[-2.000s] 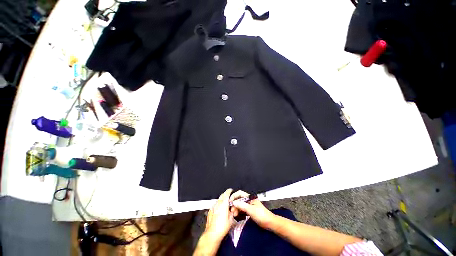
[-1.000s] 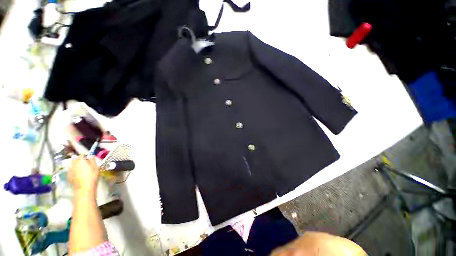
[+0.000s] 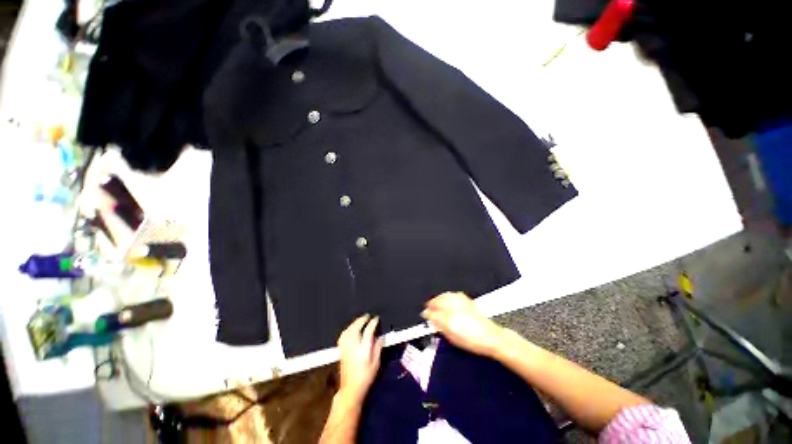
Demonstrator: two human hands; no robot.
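Note:
A black jacket (image 3: 382, 191) lies front up on the white table, with silvery buttons (image 3: 345, 200) down the centre and a dark hanger (image 3: 276, 43) at its neck. A thin pale thread (image 3: 351, 266) shows below the lowest button. Small buttons (image 3: 557, 170) sit at the right-hand cuff. My left hand (image 3: 358, 347) is at the hem, its fingers on the cloth edge; whether it pinches the cloth I cannot tell. My right hand (image 3: 458, 319) is at the hem further right, fingertips on the cloth; its grip is unclear.
A black garment (image 3: 148, 82) lies at the upper left, and a dark garment pile (image 3: 712, 65) at the far right with a red thread cone (image 3: 610, 23). Thread cones, including a purple one (image 3: 50, 265), and dark tools (image 3: 122, 202) lie at the left. The table's front edge (image 3: 608, 270) borders a grey floor.
My left hand has moved from the tools at the left to the hem. My right hand has risen from the bottom edge of the picture onto the hem. The view has shifted.

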